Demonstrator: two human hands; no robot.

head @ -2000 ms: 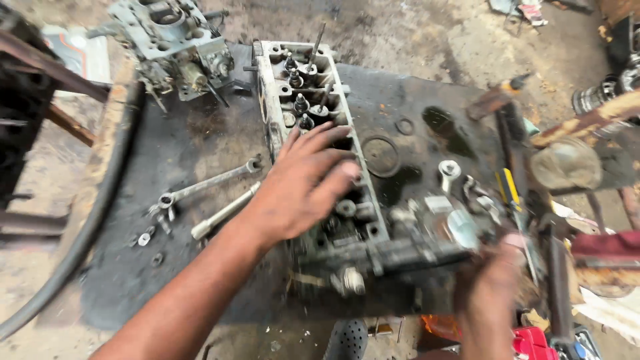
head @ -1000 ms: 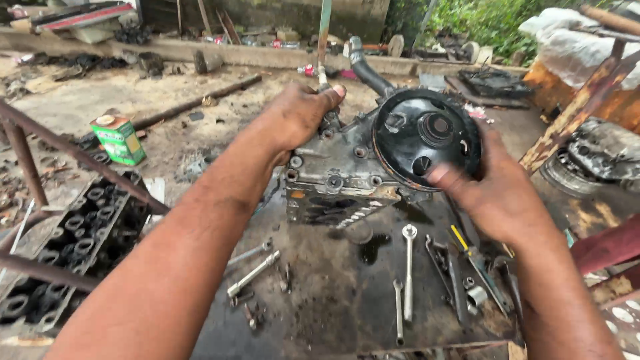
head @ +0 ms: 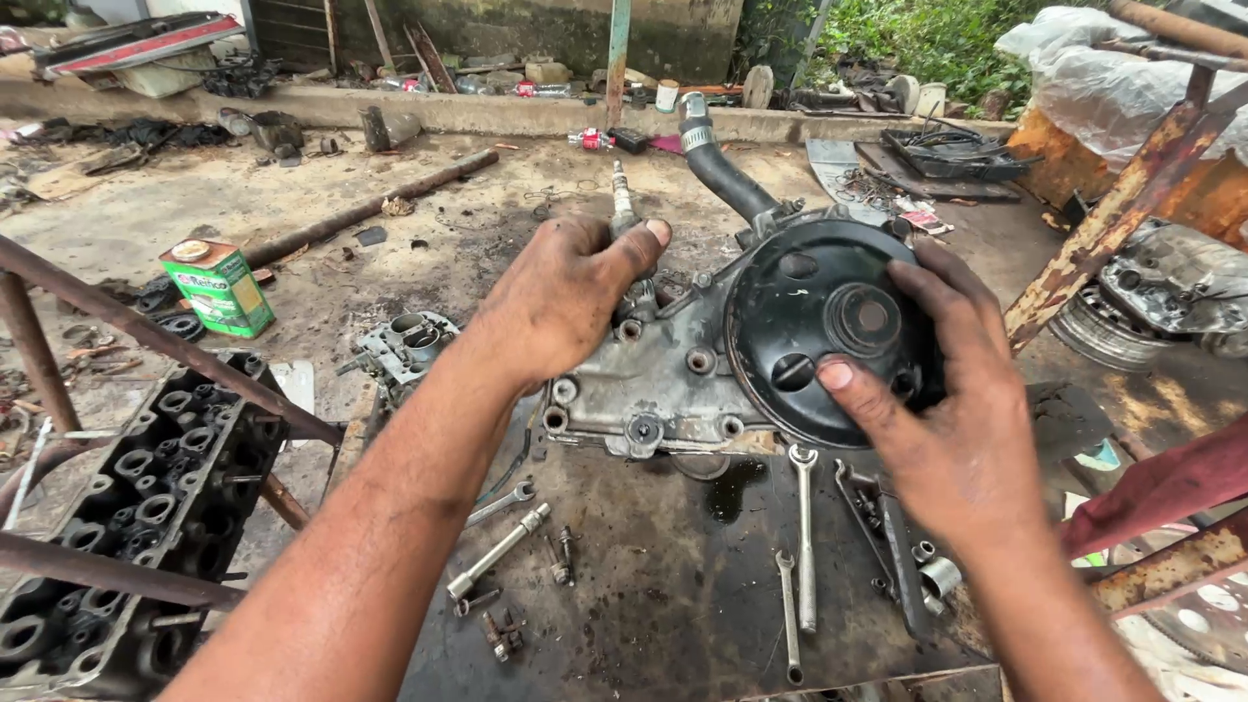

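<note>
A grey metal engine cover (head: 648, 385) with a black round pulley (head: 829, 331) stands tilted up over the dark bench. My left hand (head: 575, 283) grips the upper left of the assembly, beside a threaded metal fitting (head: 622, 190) that sticks up above the thumb. The fingers of my right hand (head: 960, 409) wrap the pulley's right rim, thumb on its face near a hole. A black rubber hose (head: 731, 180) with a metal clamp rises behind. Below lie a ratchet wrench (head: 804, 536), a small spanner (head: 788, 614), a socket extension (head: 499, 551) and several bolts (head: 561, 556).
An oily cylinder head (head: 146, 517) lies at the left among rusty metal bars (head: 166, 341). A carburettor (head: 409, 341) sits behind my left forearm. Pliers (head: 897, 556) and sockets (head: 939, 577) are at the right. A green can (head: 217, 288) stands on the ground; a rusty post (head: 1111, 224) slants at the right.
Two seconds ago my left hand was over a cylinder head lying on the bench. Both hands now hold the pulley assembly up, as one second ago. The view has tilted up since the first frame.
</note>
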